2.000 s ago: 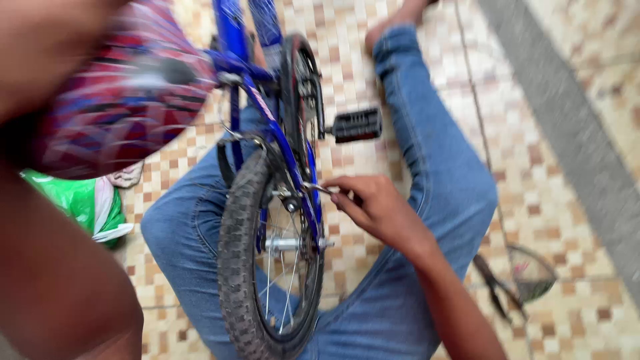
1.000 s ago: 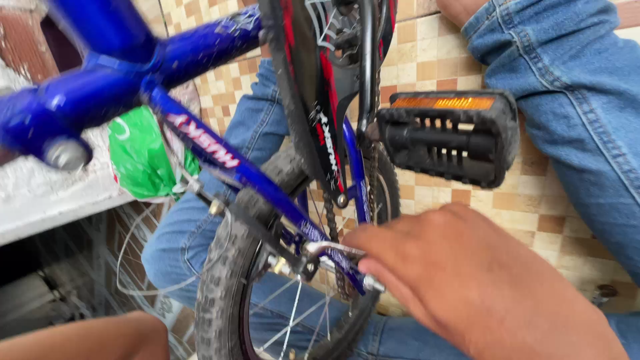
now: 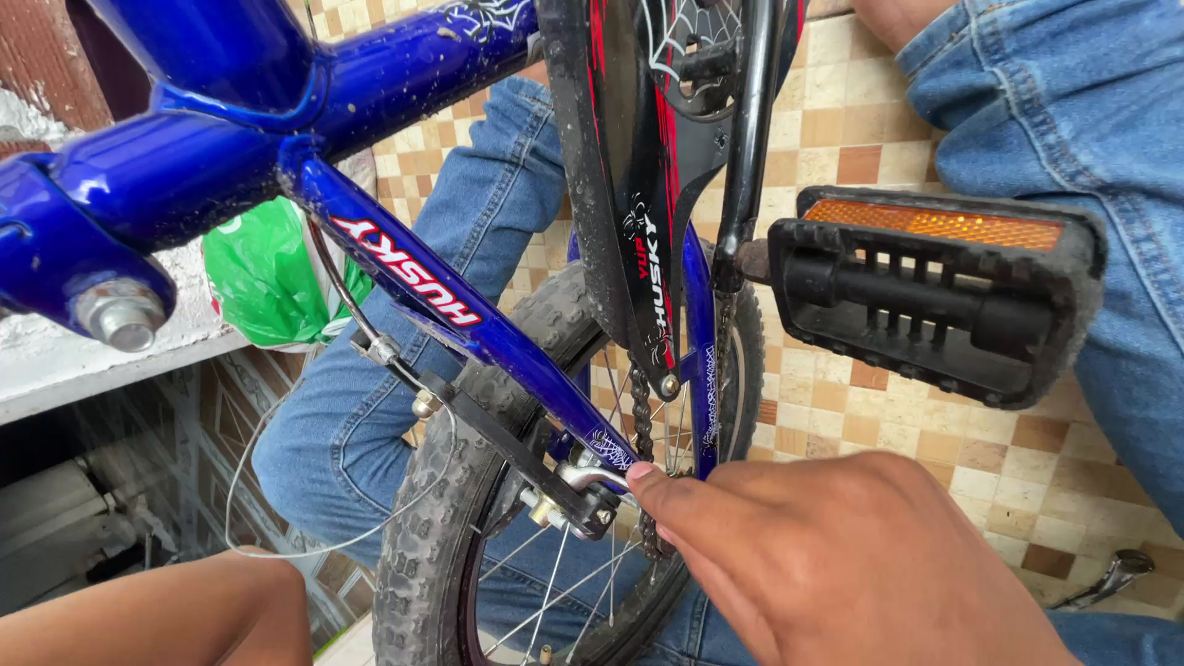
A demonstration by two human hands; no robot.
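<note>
My right hand (image 3: 832, 546) grips a metal wrench (image 3: 592, 476) between thumb and finger. The wrench's head sits at the rear brake arm (image 3: 527, 453) of a blue bicycle frame (image 3: 435, 305). A thin loose brake cable (image 3: 347, 546) loops left from that arm. Behind it stands the knobby rear tyre (image 3: 416, 546), with the chain (image 3: 643, 425) running beside the black chain guard (image 3: 638, 231). The pedal (image 3: 934, 296), black with an orange reflector, is above my right hand. At the lower left a bare limb (image 3: 157, 615) shows; whether it is my left arm cannot be told.
Legs in blue jeans (image 3: 1064, 120) lie on both sides of the wheel, over a floor of small beige and brown tiles (image 3: 860, 166). A green plastic bag (image 3: 268, 273) rests on a white ledge (image 3: 139, 361) at the left. Another metal tool (image 3: 1115, 578) is at the lower right.
The view has come much closer to the rear wheel since the oldest frame. My right hand stays at the brake arm with the wrench.
</note>
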